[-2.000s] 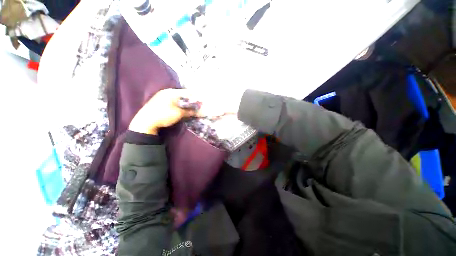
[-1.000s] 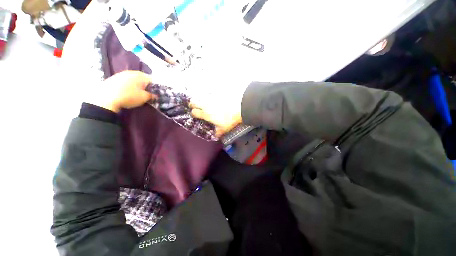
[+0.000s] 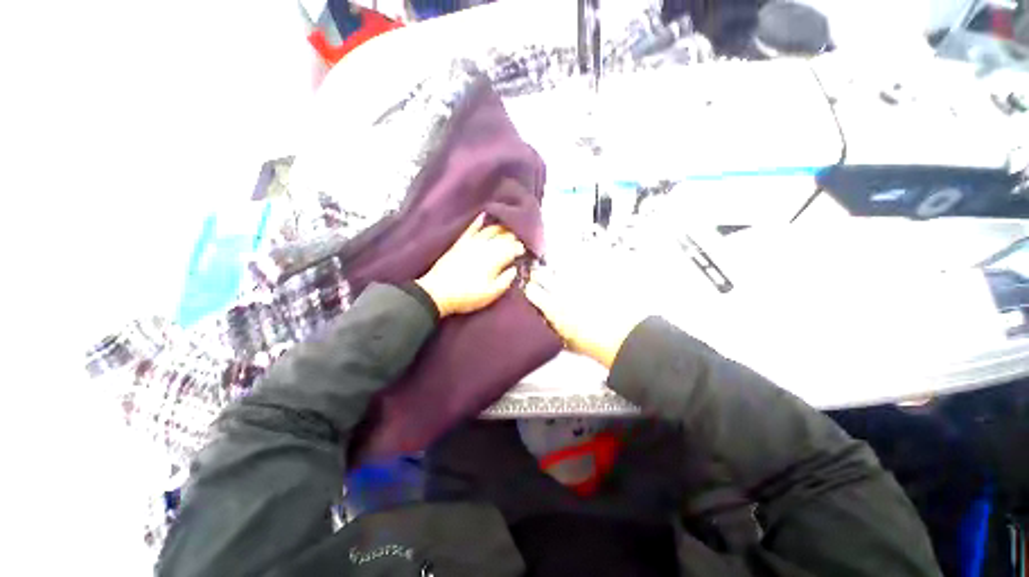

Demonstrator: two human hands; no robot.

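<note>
The dark purple lining (image 3: 451, 338) lies on the white table in front of me, with grey and white plaid shell fabric (image 3: 310, 299) along its left side. My left hand (image 3: 474, 268) grips the lining near its right edge. My right hand (image 3: 570, 321) pinches the lining's right edge close beside it; its fingertips are partly washed out by glare. A small dark bit of fabric edge shows between the hands. The needle area of the sewing machine (image 3: 598, 209) is just beyond the hands and overexposed.
The white machine body has a blue stripe and a dark panel (image 3: 931, 192) at right. Dark snips (image 3: 708, 263) lie right of the needle. A blue plastic tray (image 3: 222, 265) is at left. The table's ruler-marked edge (image 3: 553, 404) is nearest me. More plaid cloth is behind the machine.
The view has turned, showing more of the machine. My hands have come close together on the purple lining's edge; the plaid strip stretched between them before is mostly out of sight.
</note>
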